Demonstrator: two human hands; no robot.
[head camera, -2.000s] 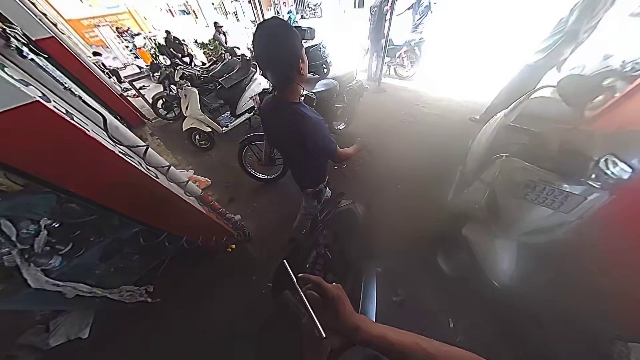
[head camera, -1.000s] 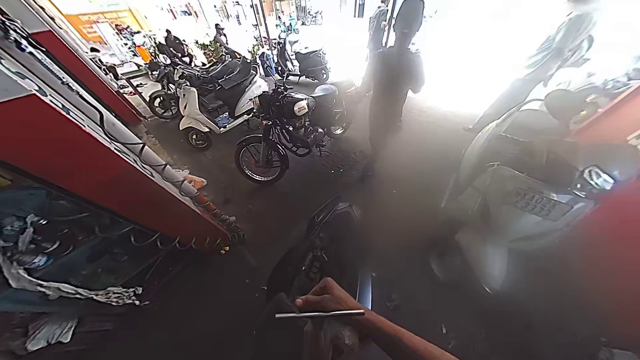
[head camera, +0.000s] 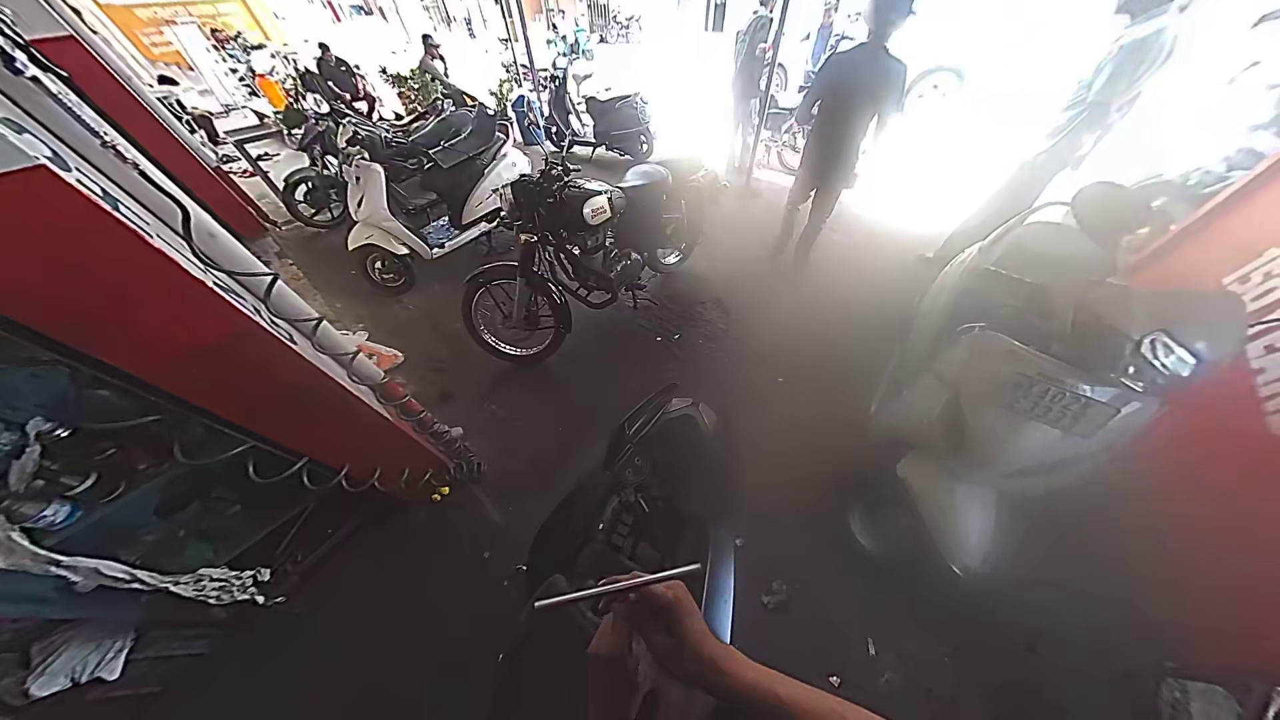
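My right hand (head camera: 660, 610) grips a slim metal rod (head camera: 570, 597), held nearly level with its left end a little lower. Just under it, at the bottom edge, shows what looks like my left hand (head camera: 615, 655), mostly hidden, so its grip cannot be told. Both are over a dark two-wheeler (head camera: 630, 500) with its inner parts exposed. A shiny bluish-silver panel or edge (head camera: 720, 585) lies right beside my right wrist. Dim light hides much of the machine.
A black motorcycle (head camera: 590, 215) and a white scooter (head camera: 385, 225) stand ahead on the left. A pale scooter (head camera: 1000, 420) is on the right. A coiled hose (head camera: 300, 470) hangs along the red counter (head camera: 190, 330) at left. A person (head camera: 845, 110) is farther ahead.
The person who stood near the motorcycle is now farther away, toward the bright street. The rod in my right hand has turned from steeply slanted to nearly level.
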